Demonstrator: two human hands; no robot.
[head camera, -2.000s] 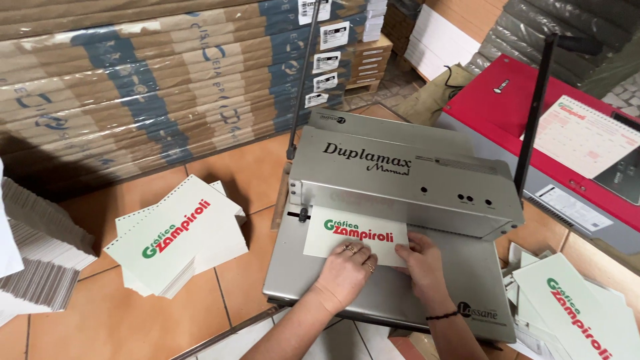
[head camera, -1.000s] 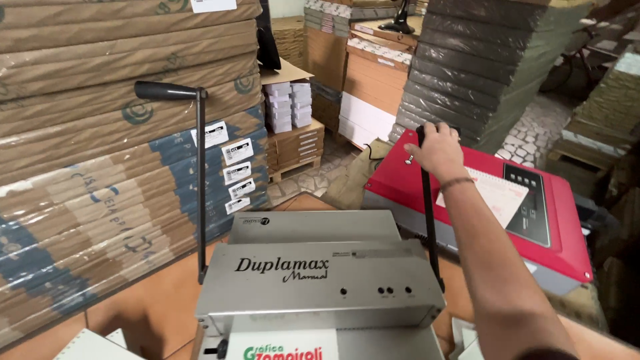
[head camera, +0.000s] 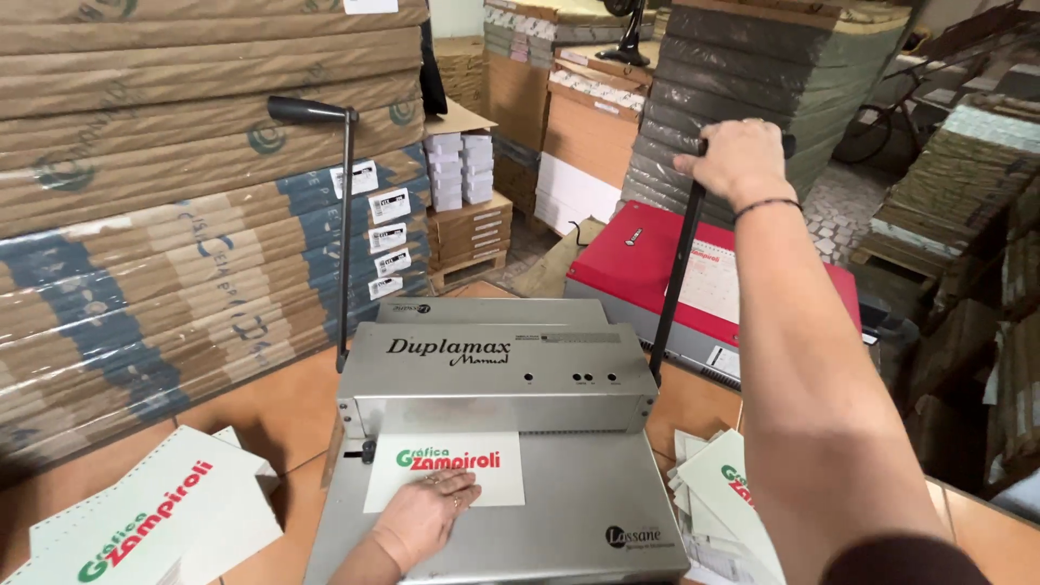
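Observation:
A grey metal manual punching machine (head camera: 496, 361), marked Duplamax and Lassane, stands in front of me. One printed card (head camera: 390, 487) lies on its bed with the far edge at the slot. My left hand (head camera: 431, 508) rests flat on the card's near part, fingers spread little. My right hand (head camera: 743, 158) is raised and wrapped round the grip of the right-hand lever (head camera: 682, 268), which stands upright. The left-hand lever (head camera: 346, 244) also stands up, its black handle free. Punched printed cards (head camera: 154, 504) lie stacked at the left; more printed cards (head camera: 711, 479) lie loosely at the right.
A red and grey machine (head camera: 626, 252) with a printed sheet on top stands behind the right lever. Tall stacks of wrapped paper (head camera: 203, 162) rise at the left. Grey wrapped stacks (head camera: 691, 89) and pallets stand farther back. Orange tiles (head camera: 301, 496) cover the work surface.
Two seconds ago both hands were at the card; since then my right hand has gone up to the right lever and holds it. The view has tilted upward since that first frame.

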